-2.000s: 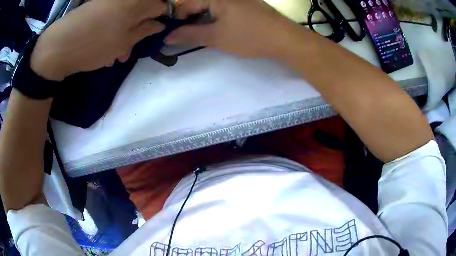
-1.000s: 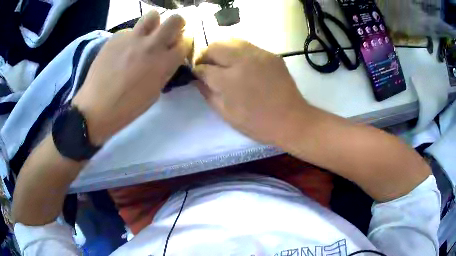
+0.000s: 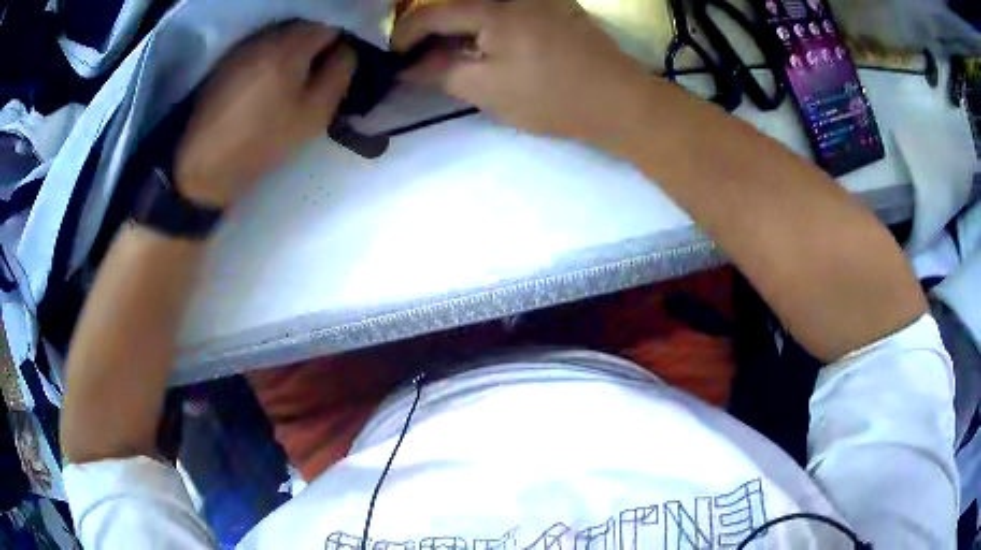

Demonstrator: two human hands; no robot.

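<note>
My left hand (image 3: 264, 113), blurred, holds a piece of dark cloth (image 3: 369, 75) near the top of the picture. My right hand (image 3: 489, 54) grips the same dark cloth from the right, with fingers bent. The two hands are a short way apart, with the dark cloth between them. Light cloth with dark bands (image 3: 102, 161) lies heaped at the left, behind and beside my left hand. The needle area is not visible; a bright lit patch shows at the top edge behind my right hand.
Black-handled shears (image 3: 735, 59) and a phone with a lit pink-purple screen (image 3: 826, 97) lie right of my right hand. A measuring scale (image 3: 473, 302) runs along the front edge of the white table (image 3: 430, 226). Pale cloth (image 3: 934, 150) hangs at the right.
Since one second ago my hands have moved up in the picture and slightly apart, with dark cloth showing between them. The machine parts seen behind them then are out of view.
</note>
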